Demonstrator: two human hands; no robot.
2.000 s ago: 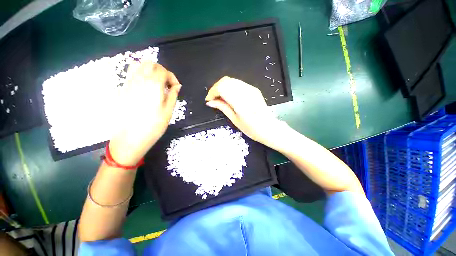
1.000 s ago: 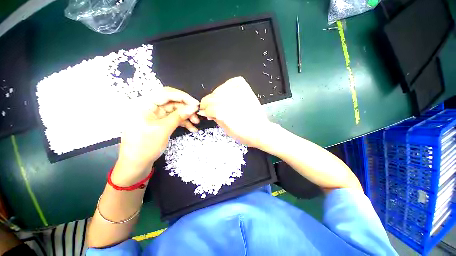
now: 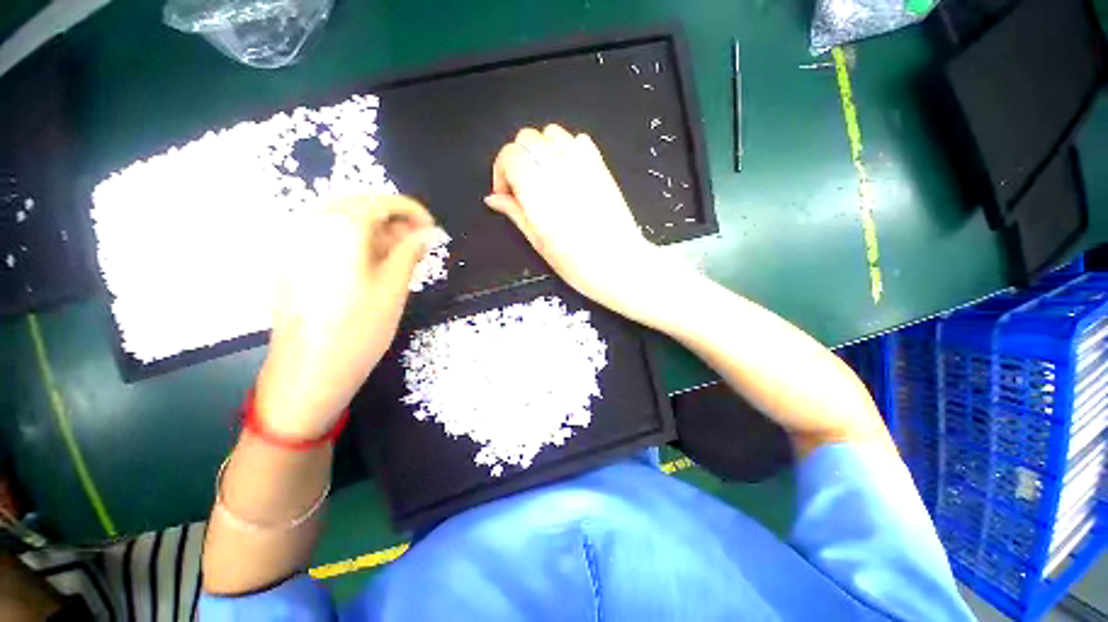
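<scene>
Small white plastic parts (image 3: 182,255) cover the left part of the long black tray (image 3: 456,134). Tiny thin pins (image 3: 657,152) lie scattered at its right end. My left hand (image 3: 352,267) is over the right edge of the white parts, thumb and fingertips close together; whether they hold a part cannot be seen. My right hand (image 3: 553,201) is over the tray's dark middle, fingers curled, fingertips pointing left; what they hold cannot be told. The small black tray (image 3: 456,492) against my body holds a heap of small white pieces (image 3: 504,383).
A crumpled clear bag (image 3: 255,24) lies at upper left. A thin dark stick (image 3: 738,107) lies right of the long tray. A bag of small parts (image 3: 863,17), stacked black trays (image 3: 1027,103) and a blue crate (image 3: 990,425) are at right. Another dark tray (image 3: 49,249) is at far left.
My hands were together above the small tray one second ago; now they are apart. My left hand has moved left to the white parts, my right hand up over the long tray.
</scene>
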